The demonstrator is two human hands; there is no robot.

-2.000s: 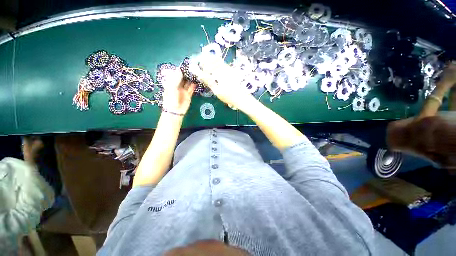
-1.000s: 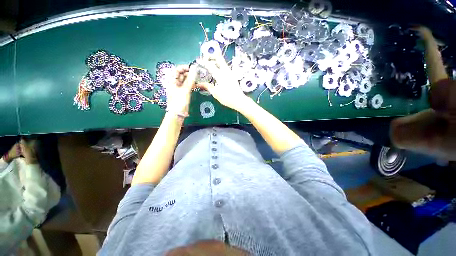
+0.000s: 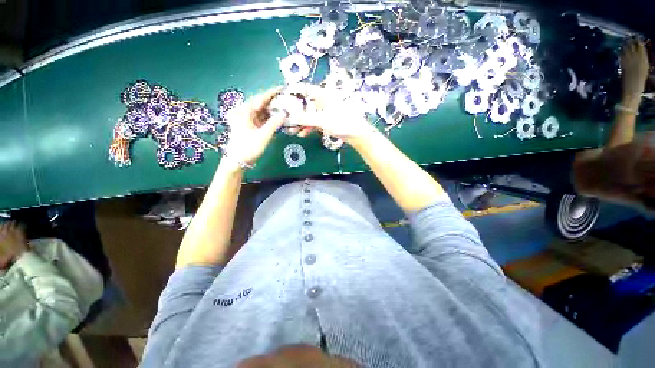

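Observation:
My left hand (image 3: 250,128) and my right hand (image 3: 336,113) meet over the green belt, both gripping a whitish ring assembly (image 3: 293,108) between their fingers. Glare and the fingers hide much of it. Dark wired rings (image 3: 171,118) edged with pale dots lie in a cluster to the left of my hands. One pale ring (image 3: 294,154) lies alone on the belt just below my hands. A big pile of white and grey ring assemblies (image 3: 406,65) with thin leads lies to the right.
An orange-and-white lead-wire bundle (image 3: 120,146) lies at the cluster's left end. A pale metal rail (image 3: 143,36) runs behind the green belt (image 3: 79,108). Dark parts (image 3: 574,79) lie at the far right beside another person's arm (image 3: 628,100). Another person's sleeve (image 3: 47,287) is at lower left.
The dark ring held two seconds ago no longer shows as such; a whitish ring shows between my hands, which have stayed close together. The neighbours' arms have moved.

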